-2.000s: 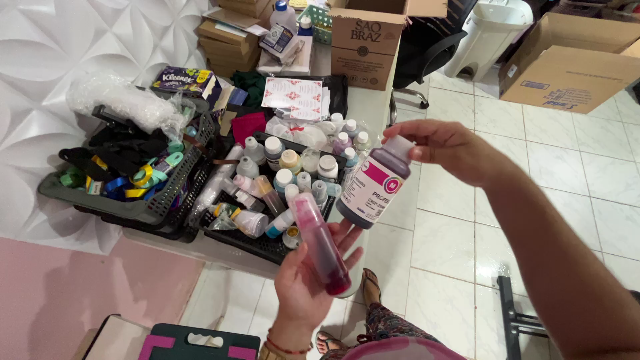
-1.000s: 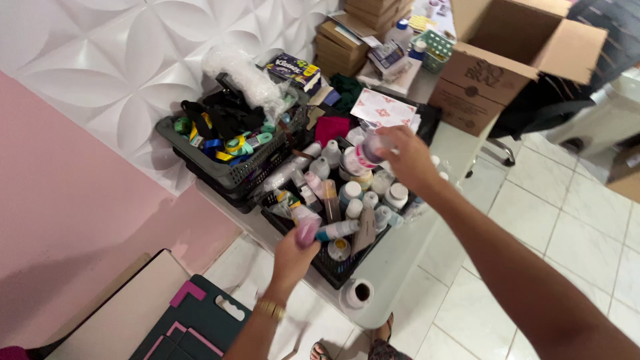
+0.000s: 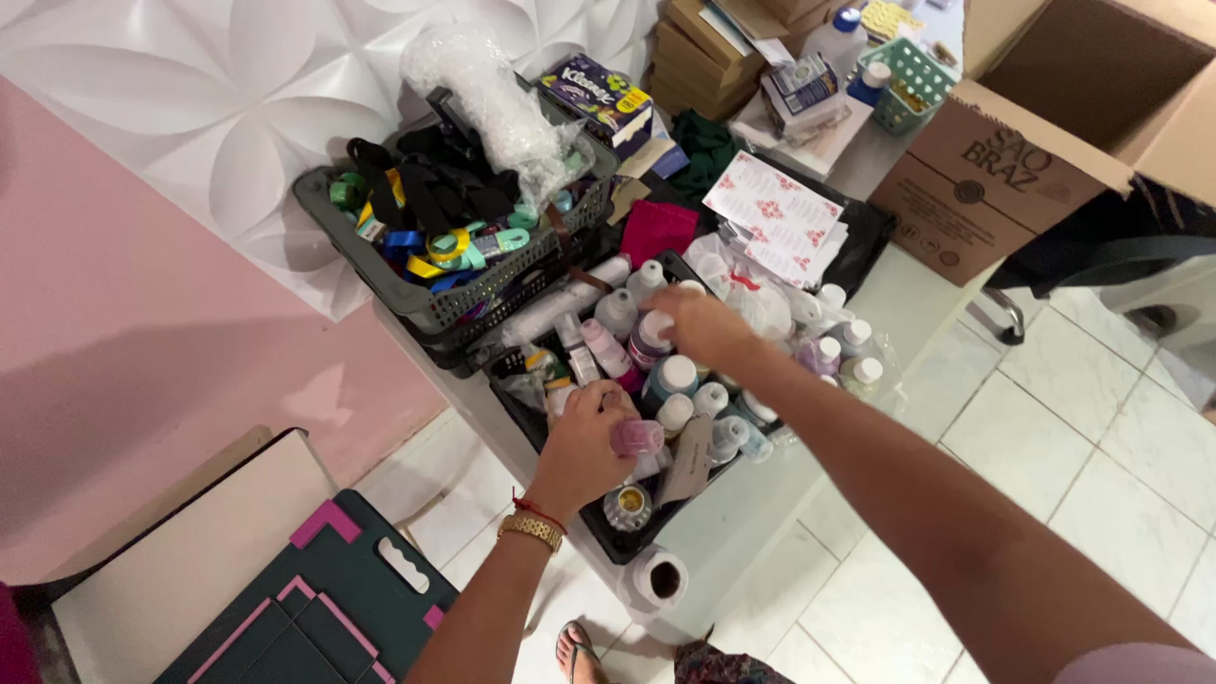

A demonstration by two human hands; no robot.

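Observation:
A black plastic basket (image 3: pixel 622 549) full of small bottles stands on the table. Over its left part, my left hand (image 3: pixel 587 442) holds a small pink-capped bottle (image 3: pixel 636 438), whose body is mostly hidden by the fingers. My right hand (image 3: pixel 692 323) reaches to the basket's upper part, its fingers at the white cap of a bottle with dark pink liquid (image 3: pixel 652 340); whether they grip it cannot be told. Beside it are a teal bottle (image 3: pixel 673 378), a pink squeeze bottle (image 3: pixel 611 351) and clear nozzle bottles (image 3: pixel 617 312). A roll (image 3: pixel 657 578) lies at the table corner.
A grey basket of ribbons (image 3: pixel 418 275) with bubble wrap (image 3: pixel 480 104) is at the upper left, near a tissue box (image 3: pixel 597 100). Patterned cards (image 3: pixel 774 214), a bag of bottles (image 3: pixel 860 370) and an open cardboard box (image 3: pixel 988 180) are on the right. A dark green board (image 3: pixel 332 589) leans lower left.
The large bottle with dark pink liquid, held up in my right hand two seconds ago, is now down among the basket's bottles. My left hand has moved over the basket. The view has shifted.

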